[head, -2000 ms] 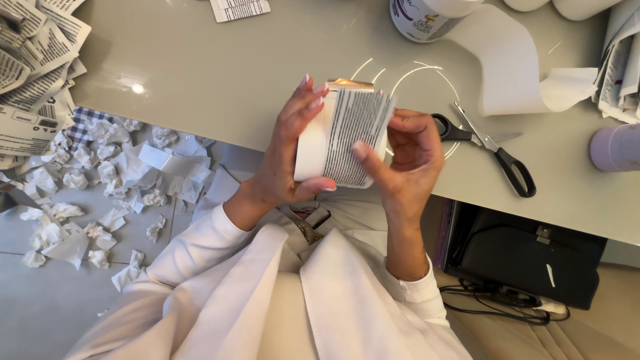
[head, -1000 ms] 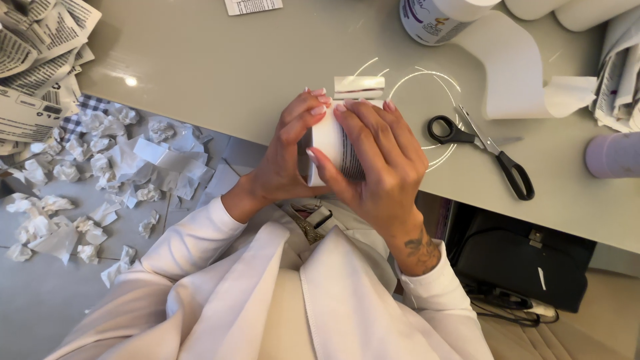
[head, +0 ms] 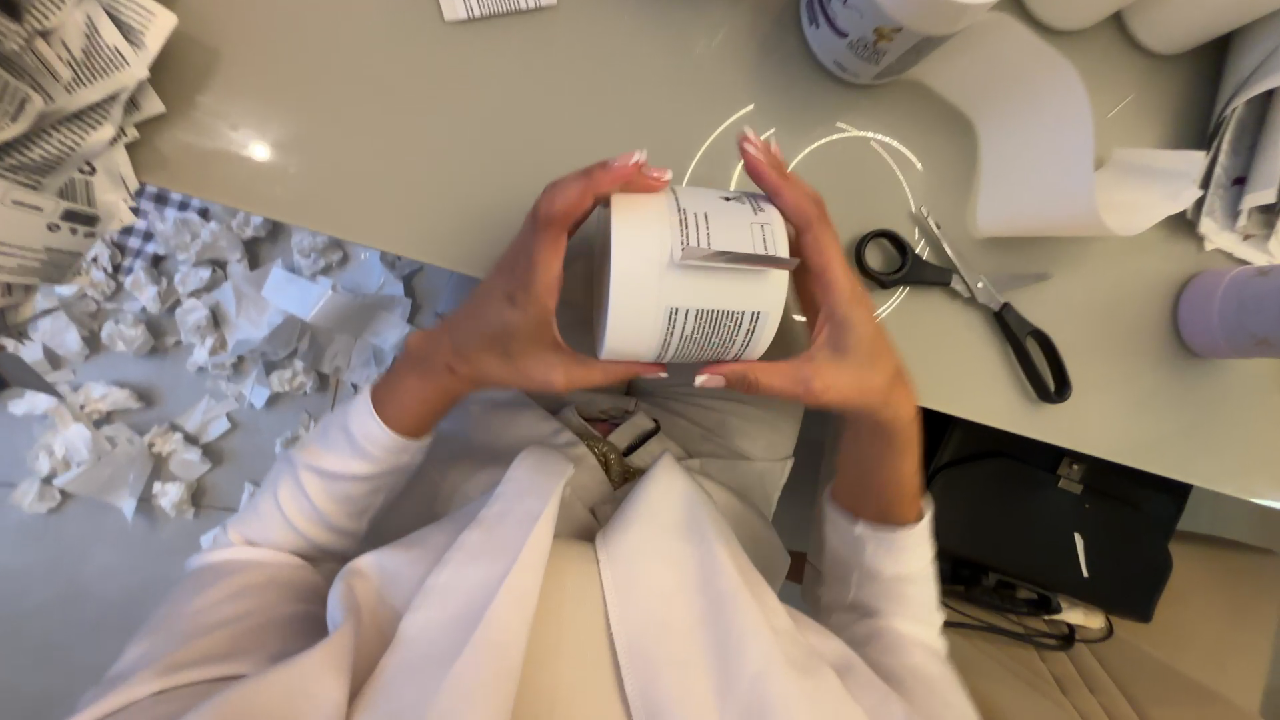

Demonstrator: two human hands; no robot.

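A white plastic jar (head: 640,275) lies on its side between my two hands, above my lap at the table's front edge. My left hand (head: 530,290) grips its left end, fingertips on the upper side and thumb along the lower side. Around the right end, my right hand (head: 825,290) curves with its thumb below and its fingers raised at the top. A printed label (head: 725,220) wraps the jar, and one end of it stands up from the surface as a narrow flap. Scissors with black handles (head: 975,285) lie with blades apart on the table, right of my right hand.
Labelled jar (head: 860,40) and curling white backing paper (head: 1040,150) lie at the back right. Thin clear strips (head: 860,135) lie behind my hands. Printed labels (head: 60,130) are piled at the left, above crumpled paper (head: 200,300). A lilac container (head: 1230,312) sits at the right edge.
Two seconds ago my right fingers were at the label's right edge; then my right hand covered the jar's front. Now that hand has moved to the right end, and the jar shows a different side.
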